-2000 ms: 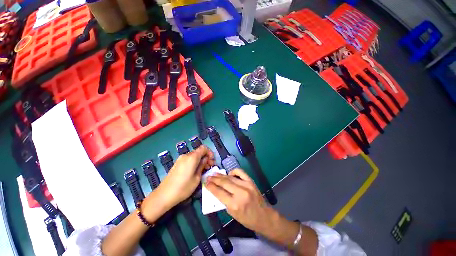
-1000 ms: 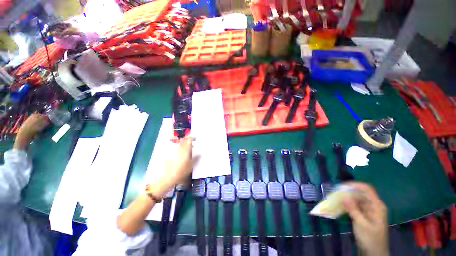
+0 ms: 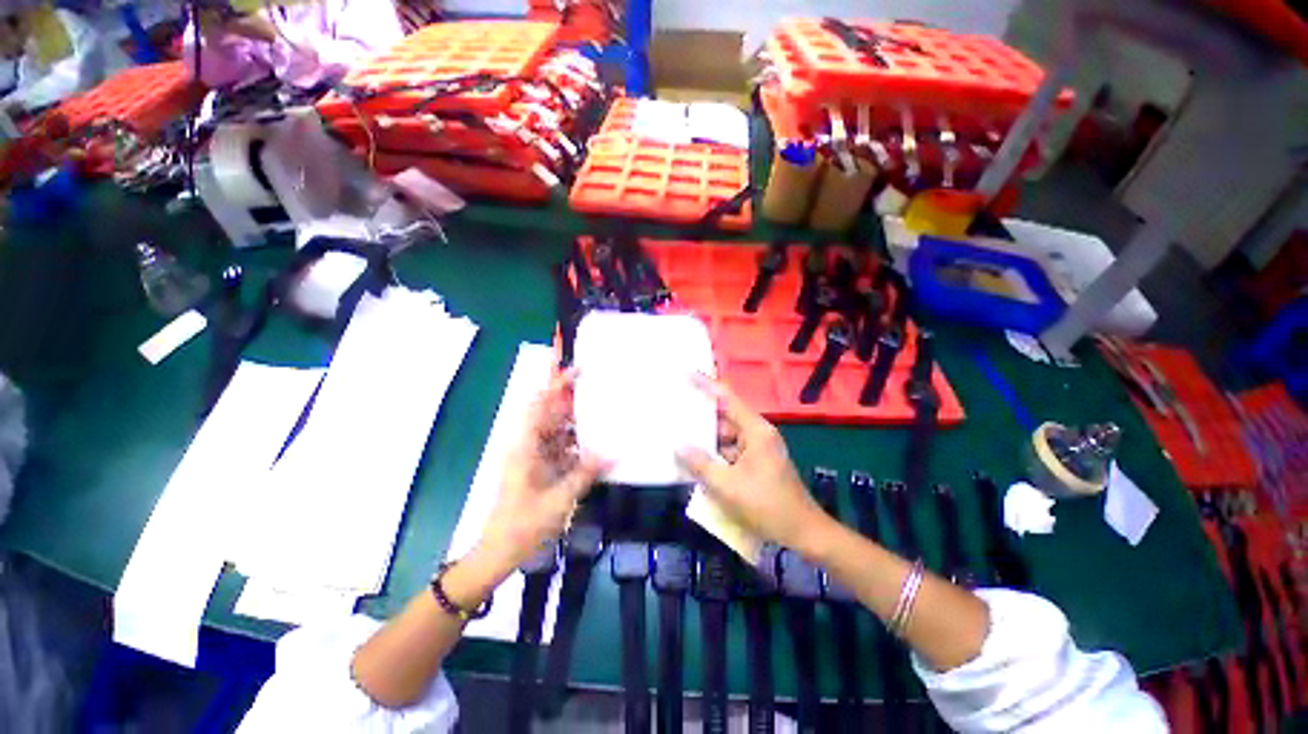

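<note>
A bright white, flat piece (image 3: 646, 394) with rounded corners is held up in front of me between both hands; its surface is too bright to read. My left hand (image 3: 538, 466) grips its left edge. My right hand (image 3: 757, 466) grips its lower right edge and also holds a cream card (image 3: 724, 525) below it. Smartwatches (image 3: 674, 569) with black straps lie in a row along the near table edge, partly under my hands and forearms. An orange-red tray (image 3: 739, 359) behind the white piece holds more black watches.
Long white sheets (image 3: 366, 445) lie at left. A clear bottle in a cream ring (image 3: 1069, 456) and white scraps (image 3: 1130, 505) are at right. A blue bin (image 3: 987, 291), brown cylinders (image 3: 790, 187) and stacked trays (image 3: 459, 93) stand at the back.
My hands have come together from apart onto the white piece. The white sheet that lay over the tray's left part is no longer there. Another person's hand at far left has left the view.
</note>
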